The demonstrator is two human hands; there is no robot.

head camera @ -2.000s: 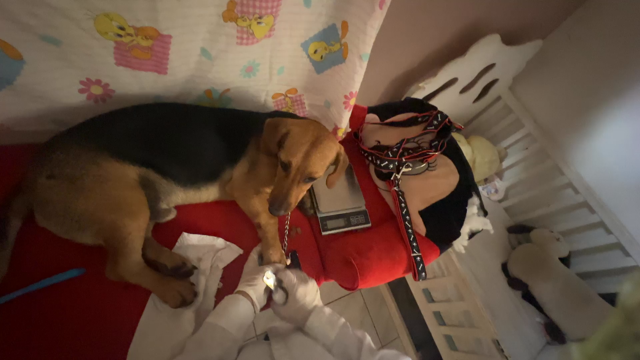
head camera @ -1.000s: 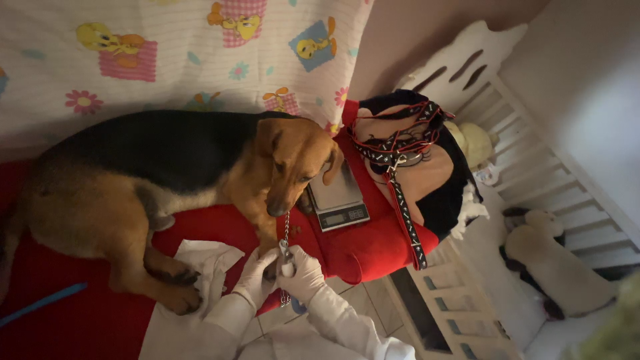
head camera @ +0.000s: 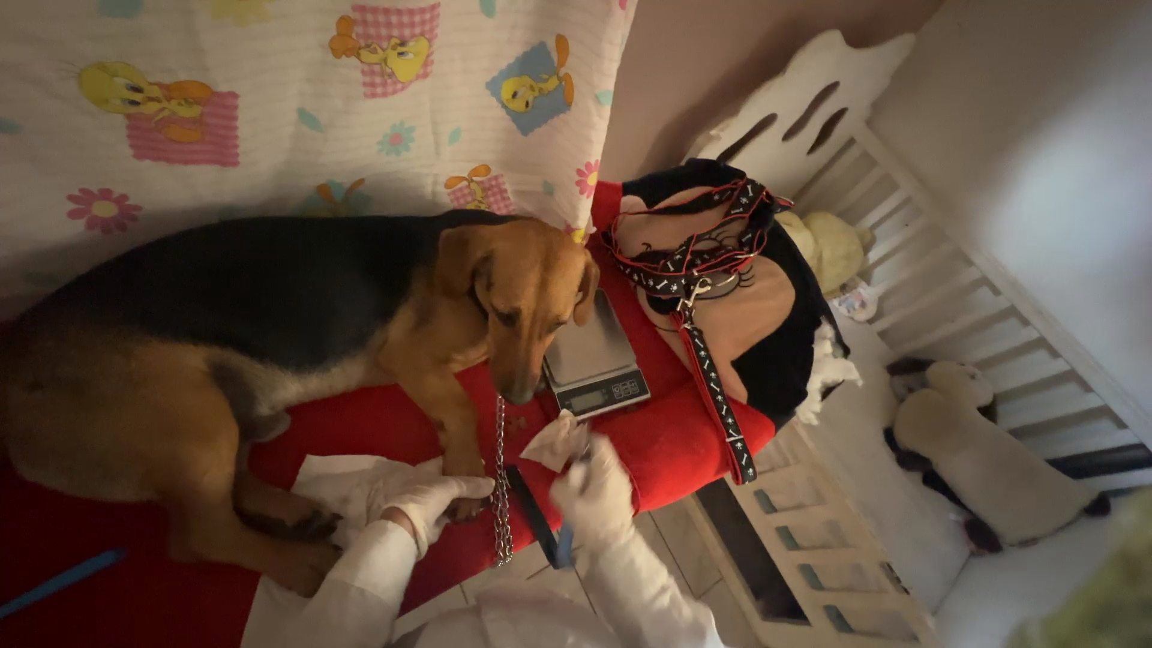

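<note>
A brown and black dog [head camera: 270, 297] lies on a red cloth [head camera: 342, 414], its head lowered over its front legs. My left hand [head camera: 423, 506], in a pale glove, holds the dog's front paw [head camera: 465, 508]. Just right of a hanging metal chain [head camera: 501, 486], my gloved right hand [head camera: 596, 495] is closed around a small metal tool, blurred and mostly hidden. A crumpled white tissue [head camera: 551, 441] shows at its fingertips. Below that hand is a blue object [head camera: 564, 546], beside a black strip [head camera: 533, 513]; whether the blue part belongs to the tool, I cannot tell.
A digital scale [head camera: 594, 360] lies beside the dog's muzzle. Right of it, a patterned leash [head camera: 715, 387] rests on a cushion [head camera: 765, 315]. White paper [head camera: 315, 477] lies under the paws, a blue strip [head camera: 63, 580] at lower left. A crib [head camera: 990, 279] holds a stuffed animal [head camera: 990, 450].
My right hand has moved right, away from the dog's paw and my left hand. The black strip and white tissue now show near it. My left hand has stayed at the paw.
</note>
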